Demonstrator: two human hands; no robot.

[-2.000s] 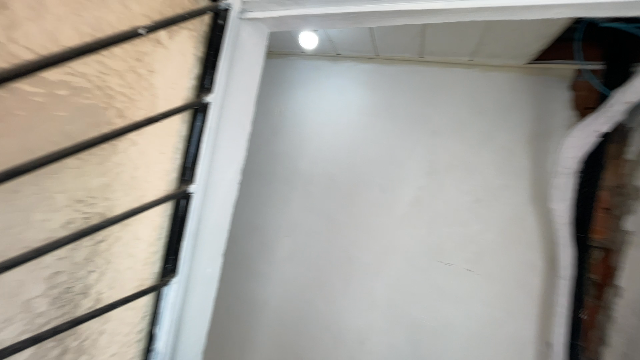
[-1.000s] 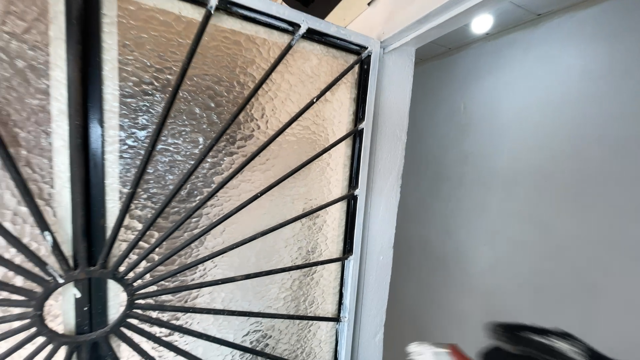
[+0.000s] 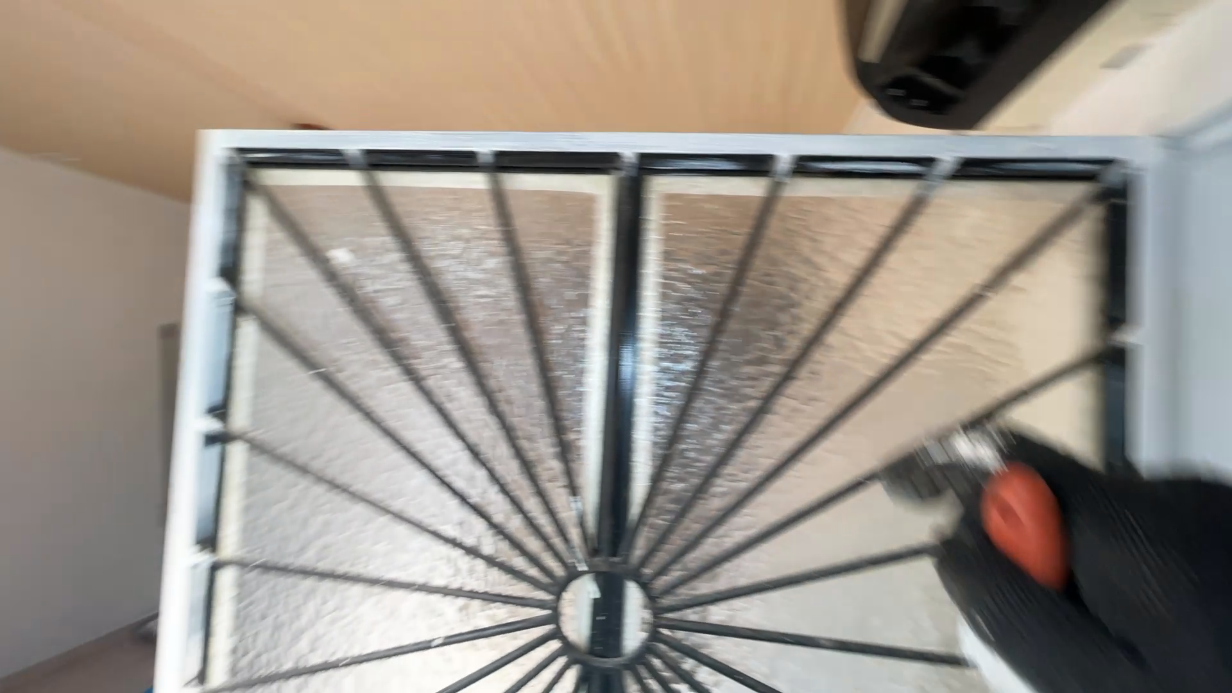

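My right hand (image 3: 1088, 568), in a black glove, is at the lower right and closed around a tool with a red handle (image 3: 1025, 525). The tool's pale, blurred head points left, in front of the black metal bars. Its exact kind cannot be told. Behind it stands a door or window panel with a white-edged frame (image 3: 674, 142), textured glass (image 3: 404, 539) and black bars (image 3: 818, 337) fanning out from a metal ring (image 3: 606, 616). A thicker black upright (image 3: 628, 366) runs down the middle. My left hand is not in view.
A dark, glossy object (image 3: 948, 58) hangs at the top right, above the frame. A wood-toned ceiling (image 3: 433, 67) spans the top. To the left is a pale wall (image 3: 77, 404), and a whitish jamb or wall (image 3: 1193, 289) borders the panel on the right.
The view has swung left onto the barred panel. My gloved hand with the red-handled tool is now plainly in front of the bars; a second ago only red, white and black shapes showed at the bottom edge.
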